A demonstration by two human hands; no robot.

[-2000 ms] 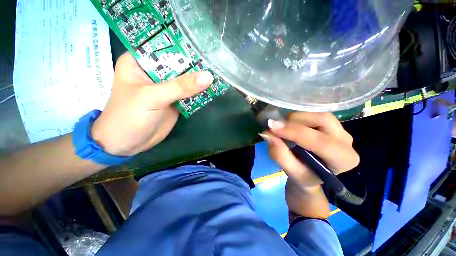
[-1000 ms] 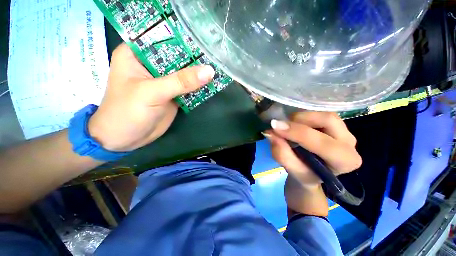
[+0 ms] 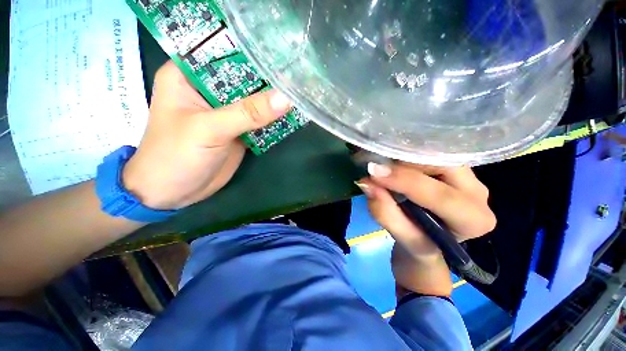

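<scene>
My left hand (image 3: 195, 140), with a blue wristband, grips the near end of a green circuit board panel (image 3: 226, 75), thumb on top. The panel is tilted and shows dense small parts on repeated units. My right hand (image 3: 436, 199) holds a soldering iron (image 3: 439, 233) like a pen, its dark handle and cord slanting down right. The iron's tip is hidden behind the rim of a large clear plastic hood (image 3: 419, 130). The hood also covers the panel's right edge.
A printed white sheet (image 3: 75, 103) lies at the left on the dark green mat (image 3: 288, 175). Small silvery bits show through the hood. A black device (image 3: 604, 75) stands at the far right. Clear plastic wrap (image 3: 117, 329) is below the bench at lower left.
The hood's rim now sits slightly lower in view and covers more of the iron's front end and the panel's edge. Both hands keep their grips, nearly still.
</scene>
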